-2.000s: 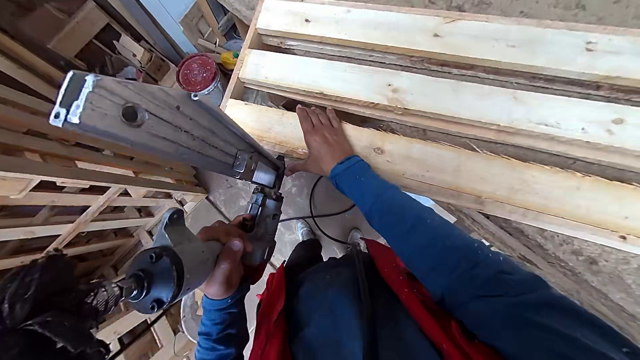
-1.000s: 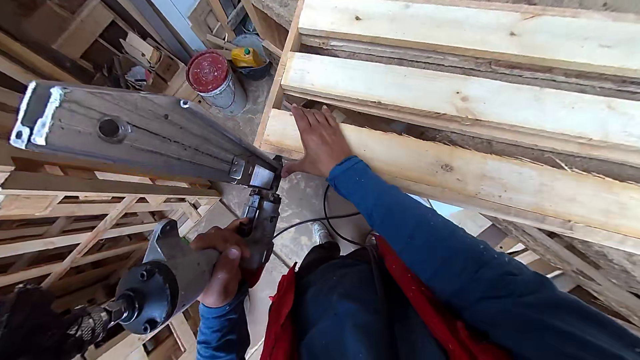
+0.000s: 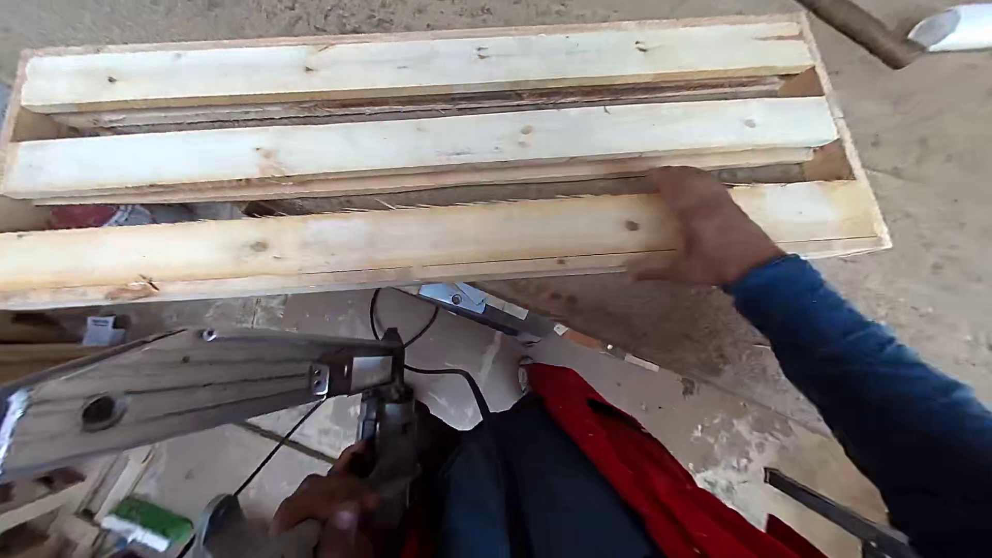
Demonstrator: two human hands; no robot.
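A pallet-like wooden frame with long slats (image 3: 434,139) spans the upper view. My right hand (image 3: 709,225) lies over the nearest wooden slat (image 3: 387,236) close to its right end, fingers over the top edge and thumb at the front side; it is slightly blurred. Low in the view, my left hand (image 3: 333,496) is wrapped around the grip of a power nailer (image 3: 391,442). The nailer's long grey magazine (image 3: 194,387) points left, below the frame and apart from it. My left fingers are partly dark and the trigger area is hidden.
A black cord (image 3: 465,380) loops over the floor below the frame. A metal bar (image 3: 829,508) lies at the lower right, a white pipe (image 3: 957,29) and a brown rod (image 3: 860,31) at the top right. Wood scraps and a green-and-white package (image 3: 147,523) are at the lower left.
My right hand has moved from the slat's left end to near its right end. The nailer stays in my left hand. The view has shifted strongly to the right.
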